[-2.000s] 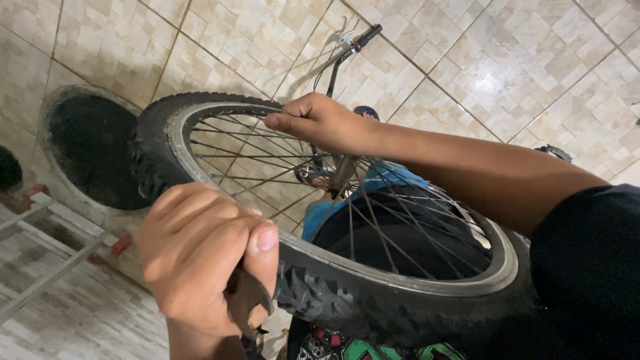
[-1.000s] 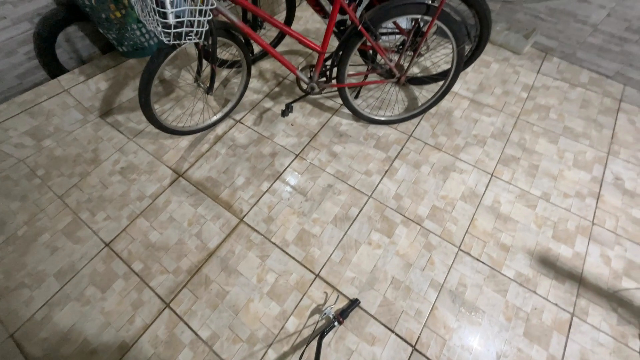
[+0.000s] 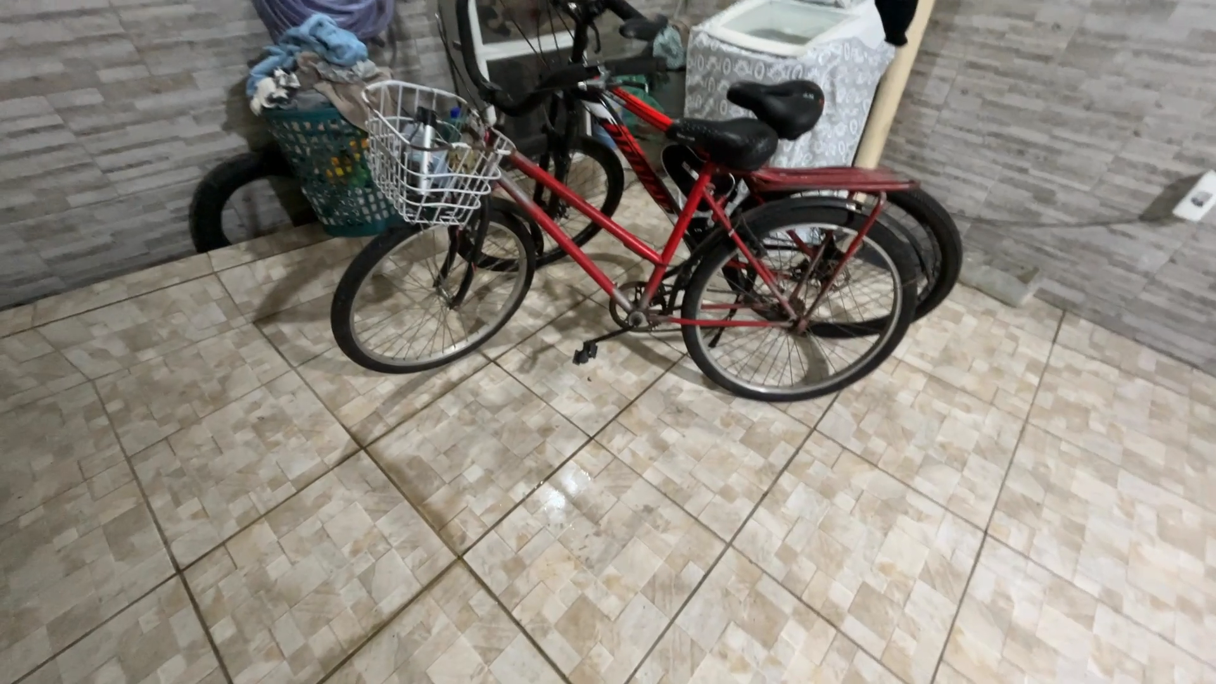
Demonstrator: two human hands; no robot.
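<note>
Neither my left hand nor my right hand shows in the head view now. A red bicycle (image 3: 665,228) stands on the tiled floor across the upper middle, with a white wire basket (image 3: 432,157) at its front and a red rear rack (image 3: 826,179). The basket holds bottles and other items. Close behind the red one is a second, dark bicycle with red and black frame parts (image 3: 632,157). Their black saddles (image 3: 727,141) stand near each other. The bicycle wheel seen earlier is out of view.
Left of the bicycles, a green plastic laundry basket (image 3: 332,180) holds clothes, with a black tire (image 3: 228,190) against the wall beside it. Behind them stands a washing machine under a patterned cover (image 3: 760,95). A pale pole (image 3: 893,85) leans at the wall, near a white box (image 3: 1199,197).
The view has swung up from the wheel and my hands to the parked bicycles and the wall. Both hands and the wheel, seen two seconds ago, have left the view.
</note>
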